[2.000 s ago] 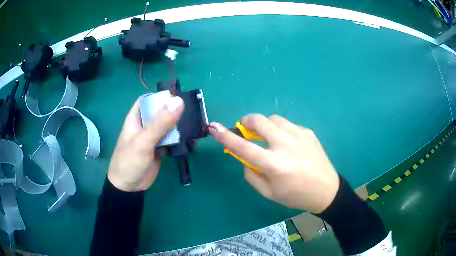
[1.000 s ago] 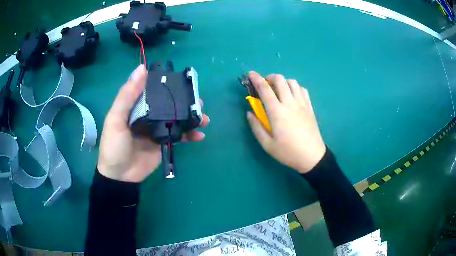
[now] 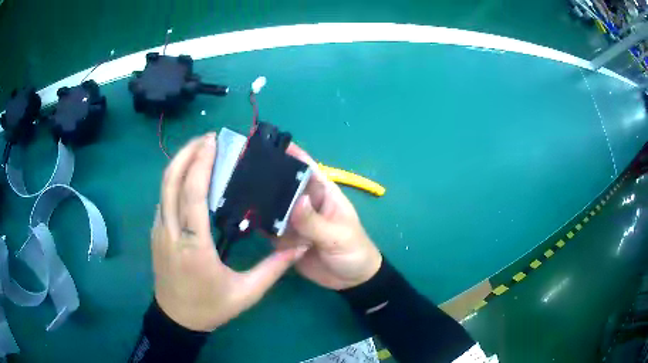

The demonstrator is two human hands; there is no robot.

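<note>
A black housing unit (image 3: 264,181) with a grey band (image 3: 227,159) around its sides is held between both hands above the green bench. My left hand (image 3: 195,241) grips its left side, over the band. My right hand (image 3: 330,234) holds its right side, with the fingertips partly hidden behind it. A thin red lead wire with a white connector (image 3: 258,84) extends from the top of the unit. The yellow-handled cutters (image 3: 352,180) lie on the bench behind my right hand; their jaws are hidden.
Several black housings (image 3: 162,83) lie at the upper left. Loose curled grey bands (image 3: 53,266) are piled at the left. A white rail (image 3: 341,32) curves across the back. Hazard tape (image 3: 547,264) runs beyond the bench's right edge.
My right hand has let go of the cutters and moved left onto the housing. The housing is now tilted, its connector end pointing up, and both hands hold it. The view has shifted slightly.
</note>
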